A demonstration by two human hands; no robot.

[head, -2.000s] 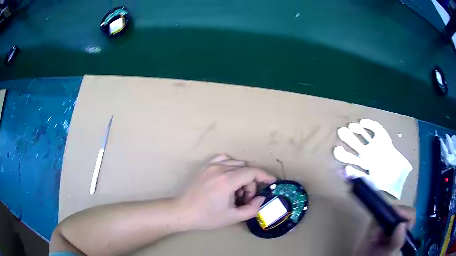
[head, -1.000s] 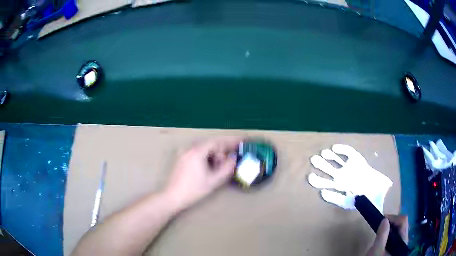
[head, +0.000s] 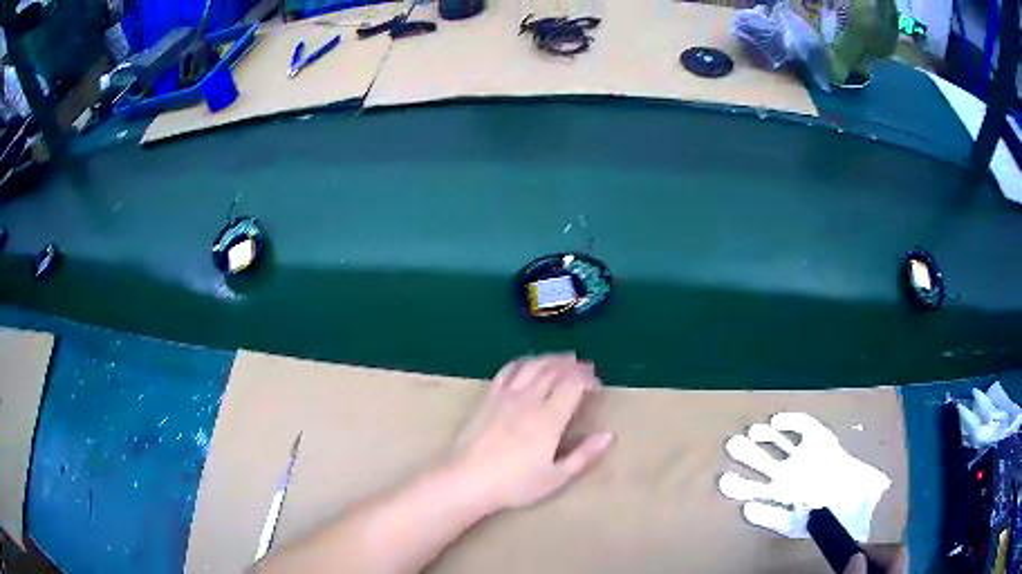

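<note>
A round black housing (head: 564, 287) with a green circuit board and a silver-white battery lies open side up on the green conveyor belt (head: 403, 325), straight ahead. My left hand (head: 532, 432) is bare, empty and slightly blurred, over the far edge of the cardboard mat (head: 387, 432), nearer me than the housing and apart from it. My right hand (head: 869, 561) is mostly cut off by the bottom edge. It holds a thick black driver (head: 832, 538) over the white glove's cuff.
A white glove (head: 807, 477) and slim pale tweezers (head: 278, 499) lie on the mat. More housings sit on the belt, left (head: 239, 247) and right (head: 923, 278). A black box with a red light (head: 977, 482) stands right. Blue-handled pliers (head: 314, 54) lie on the far bench.
The housing has gone from my left hand onto the belt, and that hand is now empty and open. The view has tilted up, showing more of the far bench. My right hand still holds the driver.
</note>
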